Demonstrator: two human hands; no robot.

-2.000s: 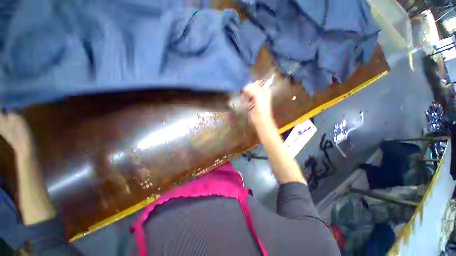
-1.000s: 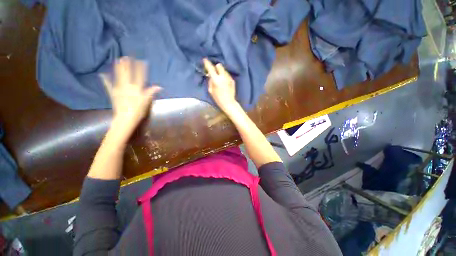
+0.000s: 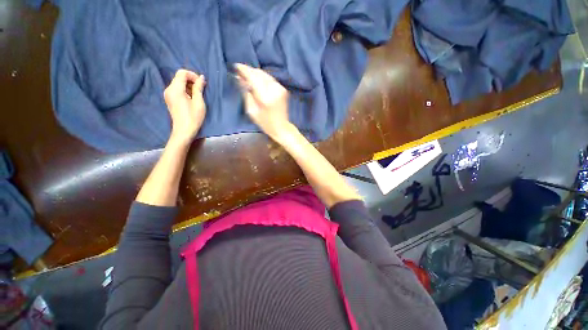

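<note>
A blue-grey jacket [image 3: 145, 71] lies spread on the brown table [image 3: 97, 174], its lower edge near the table's front. My left hand [image 3: 186, 103] is over the middle of the jacket with thumb and forefinger brought together; whether a fine thread is between them cannot be seen. My right hand [image 3: 264, 100] is just to the right, blurred and curled, with the thin tips of thread snips [image 3: 236, 72] barely showing at the fingertips. The rest of the snips is hidden in the hand. A round button [image 3: 336, 37] shows on the jacket's right part.
Another blue-grey jacket heap [image 3: 477, 48] lies at the table's right. More blue-grey cloth [image 3: 22, 222] is at the left edge. Yellow edging [image 3: 470, 126] runs along the table front. A white card [image 3: 406, 166] and a bin of cloth and plastic bags [image 3: 451, 261] are beyond it.
The jacket, earlier raised and blurred between my spread hands, now lies flat. My left hand has gone from open and spread to pinched fingertips. My right hand has moved slightly left.
</note>
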